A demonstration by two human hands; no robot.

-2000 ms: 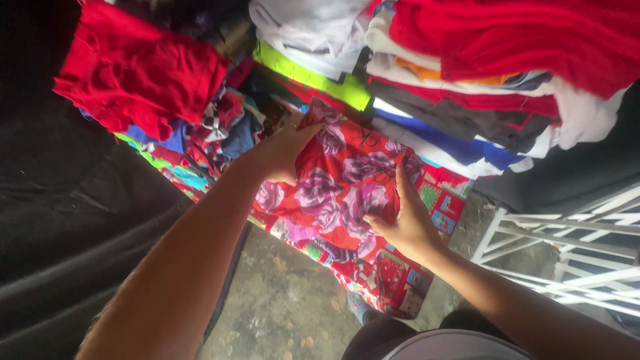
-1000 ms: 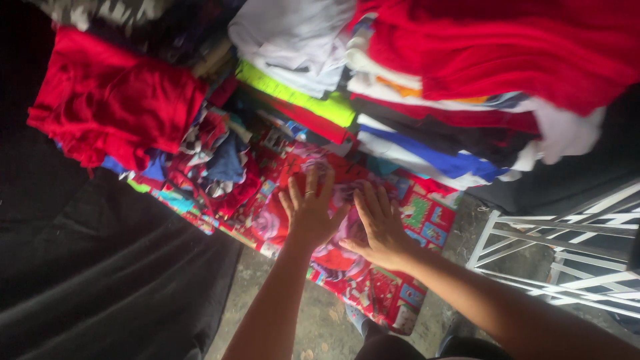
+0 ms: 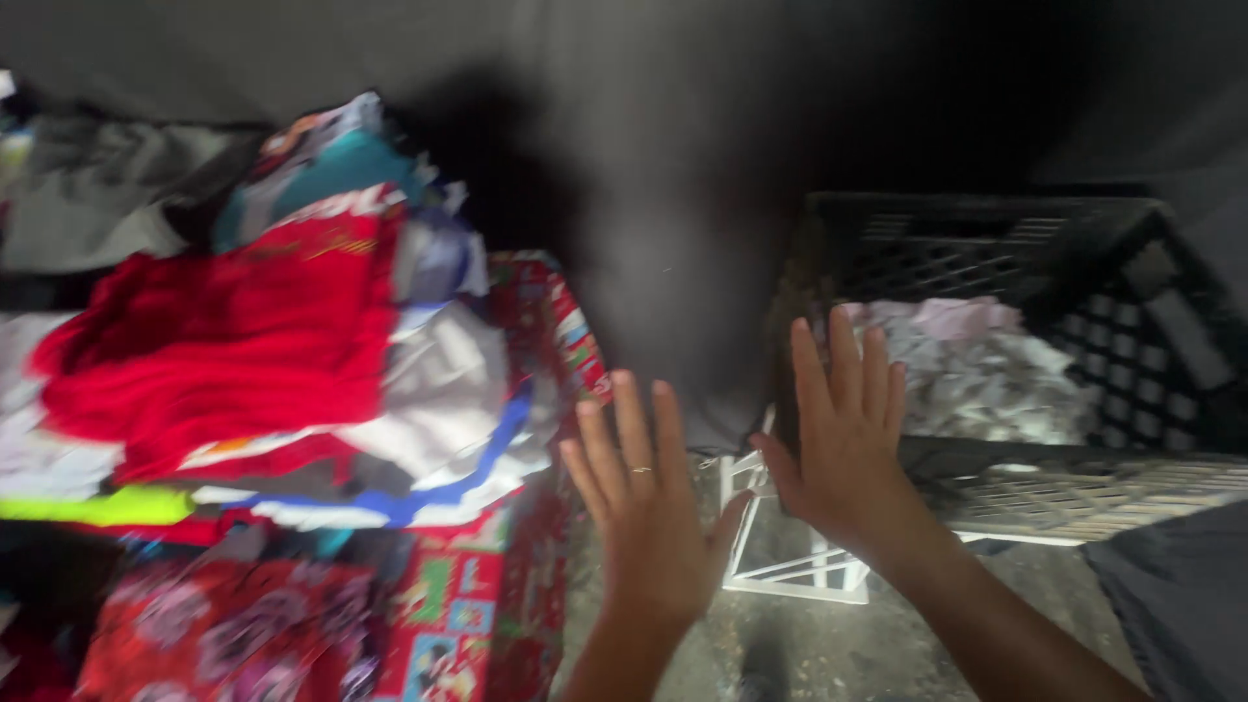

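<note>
Both bare hands are raised in front of me, fingers spread, holding nothing. My left hand point(image 3: 648, 517), with a ring on one finger, hovers between the clothes table and the crate. My right hand point(image 3: 843, 448) is just in front of the left side of a black plastic crate point(image 3: 1053, 478), overlapping its edge in view; whether it touches cannot be told. Crumpled white, grey and pink cloths point(image 3: 975, 370) lie in the crate. The red floral garment point(image 3: 234, 624) lies folded on the table's red printed cover point(image 3: 453, 614) at lower left.
A pile of folded clothes with a red garment point(image 3: 253, 331) on top fills the left. A white metal frame point(image 3: 795, 585) stands below the crate on the concrete floor point(image 3: 1024, 614). Dark fabric point(image 3: 663, 195) hangs behind.
The view has swung right to the crate. Two seconds ago both hands held the floral garment; one second ago they were over it on the table. Now they are away from it and empty.
</note>
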